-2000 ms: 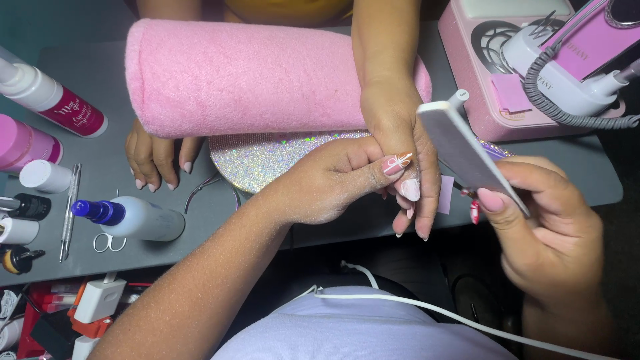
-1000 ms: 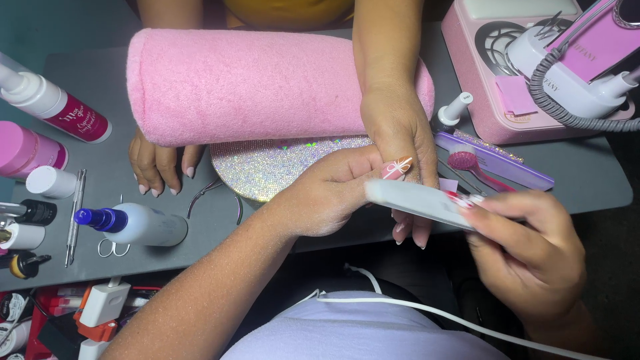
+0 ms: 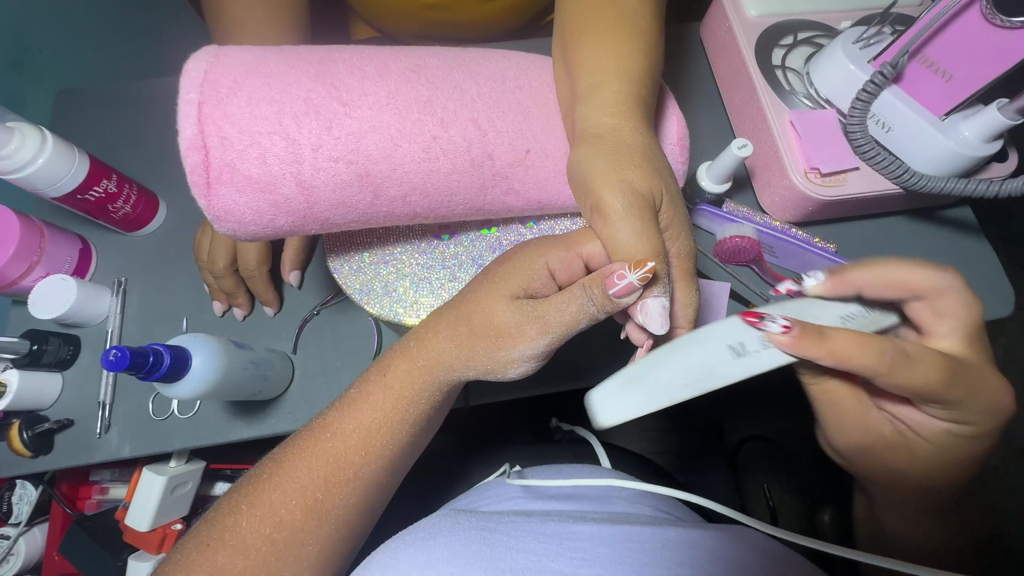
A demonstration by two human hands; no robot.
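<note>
My left hand (image 3: 528, 312) grips the fingers of another person's hand (image 3: 632, 192), with my thumb beside that person's pale, dusty-looking nail (image 3: 652, 314). That person's forearm lies over a pink towel roll (image 3: 384, 140). My right hand (image 3: 904, 360) holds a white nail file (image 3: 688, 364) between thumb and fingers; its free end points left and down, just below the held fingers, apart from the nail. Under the towel roll is a glittery, rhinestone-covered rest (image 3: 416, 272). The other person's second hand (image 3: 248, 268) lies on the grey table, left of the rest.
A blue-capped spray bottle (image 3: 232, 366), small scissors (image 3: 174, 406), a metal tool (image 3: 112, 360) and several bottles stand or lie at left. At right are a pink-handled brush (image 3: 744, 252), a white-capped polish bottle (image 3: 720, 170) and a pink box (image 3: 784, 160) with a coiled cord. A white cable (image 3: 664, 490) crosses my lap.
The nail file was tilted up beside the held hand, then lay across its fingertips; now it is lower and clear of them. My left hand keeps its hold.
</note>
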